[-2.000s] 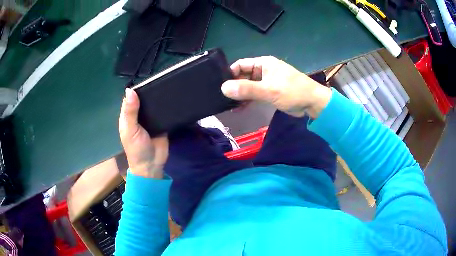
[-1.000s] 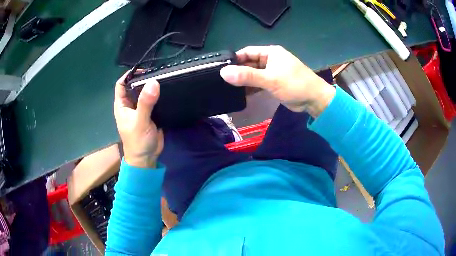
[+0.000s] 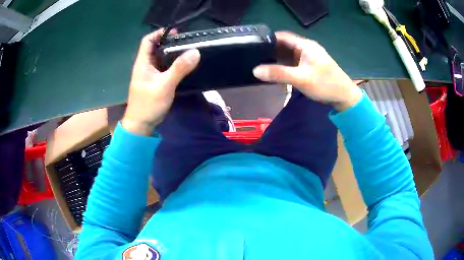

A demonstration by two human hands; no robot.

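Observation:
A black device unit (image 3: 224, 63) is held level in both hands over the bench's front edge. A silver-white strip and a row of small studs run along its upper long edge. My left hand (image 3: 157, 78) grips its left end, thumb on the near face. My right hand (image 3: 310, 68) holds its right end, thumb on the near face and fingers behind. Flat black panels (image 3: 308, 10) lie on the dark green bench (image 3: 81, 66) beyond the unit. The unit's far face is hidden.
A white-handled mallet (image 3: 407, 61) and yellow-handled pliers (image 3: 407, 36) lie at right. A pink-edged dark item (image 3: 458, 76) is at the right edge. Below the bench are a left carton (image 3: 81, 132) of black units, a right carton (image 3: 425, 137) with white-grey slabs, and red crates (image 3: 35, 172).
The unit has turned so its studded, silver-striped edge faces up more. Both hands and the unit now sit higher and further right in view. The view has shifted, showing more floor at lower left.

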